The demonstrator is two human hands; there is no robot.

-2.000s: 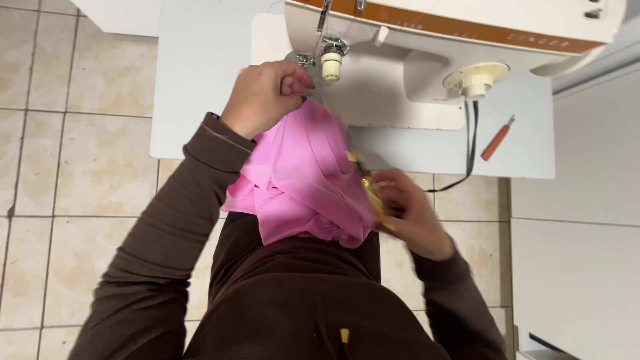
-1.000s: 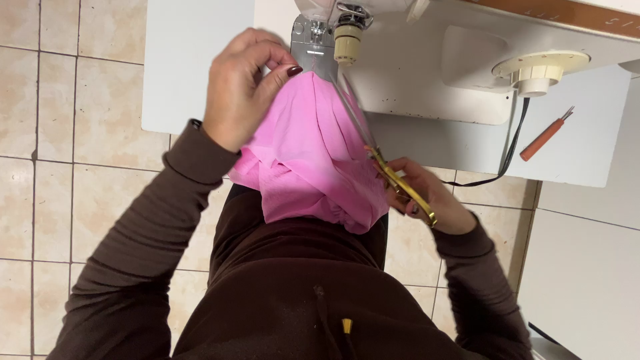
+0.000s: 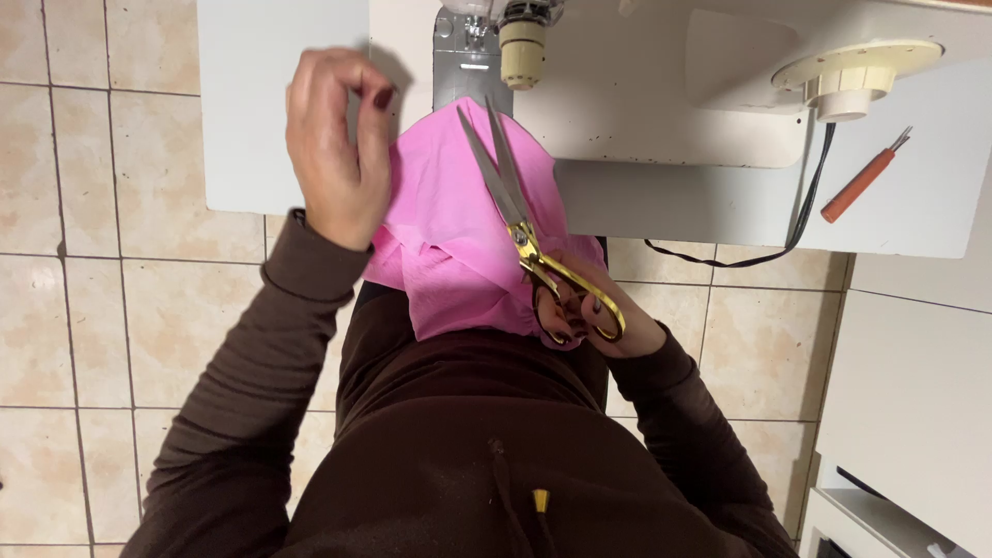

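Note:
Pink fabric (image 3: 457, 209) lies over my lap, its top corner on the grey needle plate (image 3: 473, 77) of a sewing machine. My right hand (image 3: 593, 306) holds gold-handled scissors (image 3: 521, 236) above the fabric, fingers in the handle loops. The blades are slightly apart and point toward the machine. My left hand (image 3: 337, 139) is raised at the fabric's left edge, fingers curled with the thumb near them; whether a thread or anything else small is between them cannot be seen.
The sewing machine (image 3: 620, 116) stands on a pale table (image 3: 279, 155). A seam ripper with an orange handle (image 3: 859, 186) lies on the table at the right. A black cable (image 3: 814, 186) hangs over the front edge. White cabinets (image 3: 914, 372) stand at the lower right.
My left hand has moved left, away from the fabric's top corner. The scissors have swung from beside the fabric's right edge to over it, and their blades now show apart.

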